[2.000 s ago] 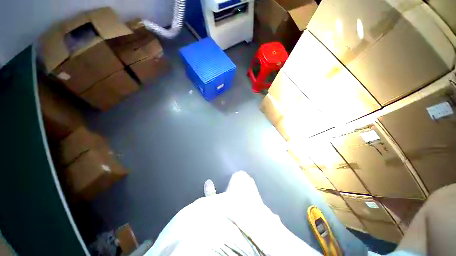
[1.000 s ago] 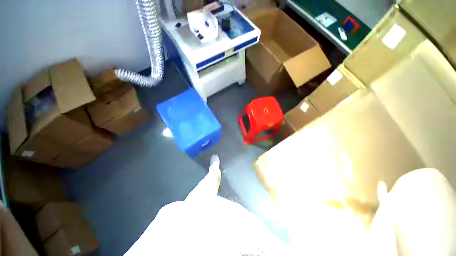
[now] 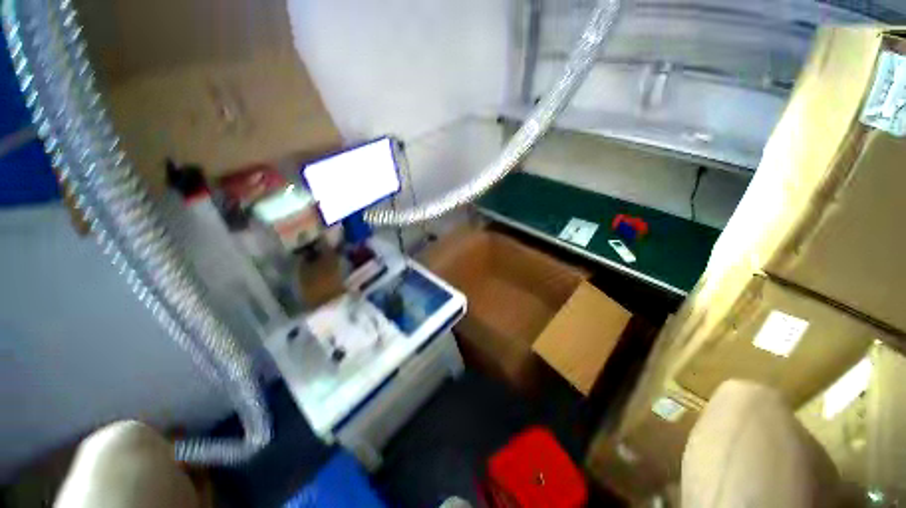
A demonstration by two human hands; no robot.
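Observation:
The marking machine stands left of centre, with its white worktable (image 3: pixel 323 372) in front and a lit monitor (image 3: pixel 355 181) behind it. A white fixture (image 3: pixel 348 327) lies on the worktable beside a blue mat (image 3: pixel 422 301). An open carton (image 3: pixel 507 283) stands right of the machine, one flap folded outward. A blurred, rounded bare arm part shows at the lower left edge and another at the lower right. No fingers can be made out on either, so neither hand is seen.
A red stool (image 3: pixel 537 470) and a blue box (image 3: pixel 338 486) stand low in front. Stacked cartons (image 3: pixel 830 208) rise on the right. Silver ribbed ducts (image 3: pixel 149 238) hang at left and behind. A green-topped bench (image 3: pixel 546 203) at the back holds small items.
The view has risen and come nearer the machine. The monitor and back bench now show fully. The blue box and stool have shifted to the lower edge, and the left cartons have left the picture.

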